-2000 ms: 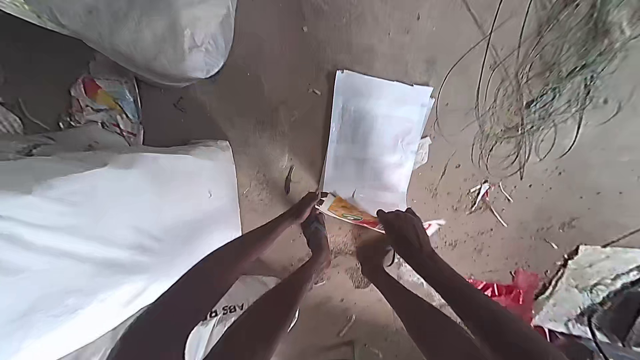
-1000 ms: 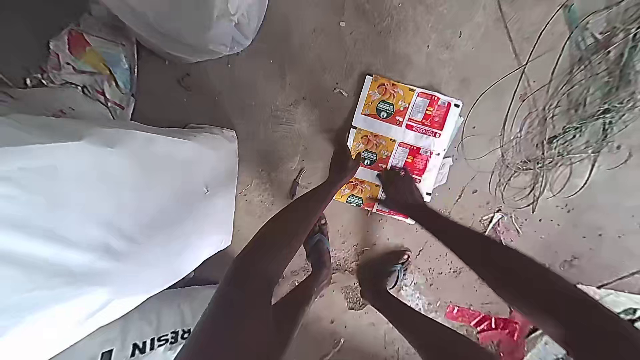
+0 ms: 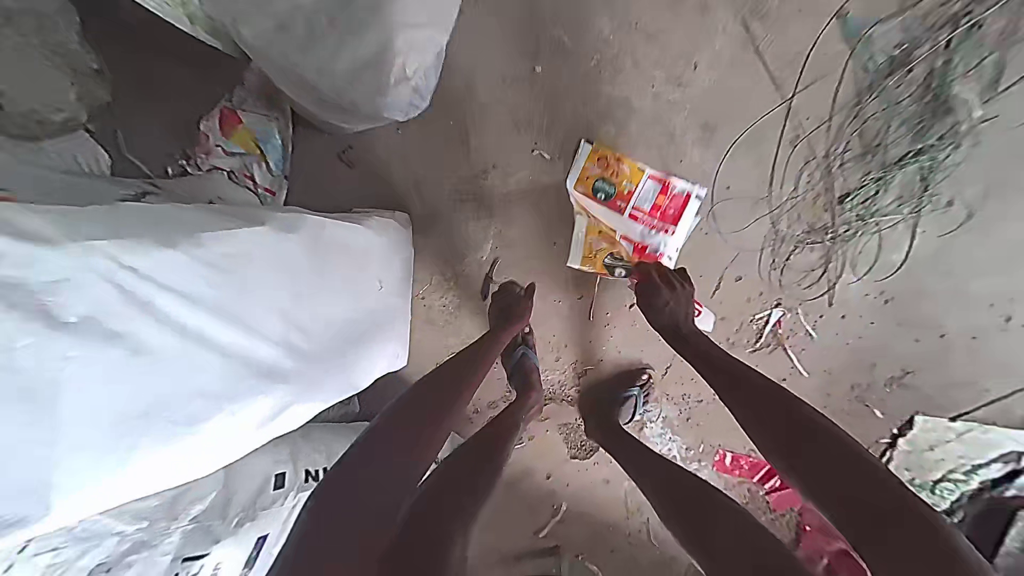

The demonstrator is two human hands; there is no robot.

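Note:
Printed plastic packaging sheets (image 3: 612,180) in orange, red and white lie on the ground ahead of my feet, one part lifted or folded over. My right hand (image 3: 664,296) grips their near edge, close to the red part. My left hand (image 3: 510,306) is off the sheets, to their lower left and above my left foot. Its fingers are curled, and I cannot tell whether they hold anything. A thin dark object (image 3: 489,280) is beside its fingertips; whether the hand touches it is unclear.
A large white sack (image 3: 208,304) fills the left side, with another pale sack (image 3: 360,64) above. Tangled strands (image 3: 864,160) lie at the upper right. Red plastic (image 3: 800,504) and a whitish torn sack (image 3: 952,456) are at the lower right. My sandalled feet (image 3: 524,360) stand below the sheets.
Two seconds ago the sheets lay mostly plain side up; the printed side shows now. My left hand has left the sheets and moved toward my left foot. The sheets' spread has become smaller.

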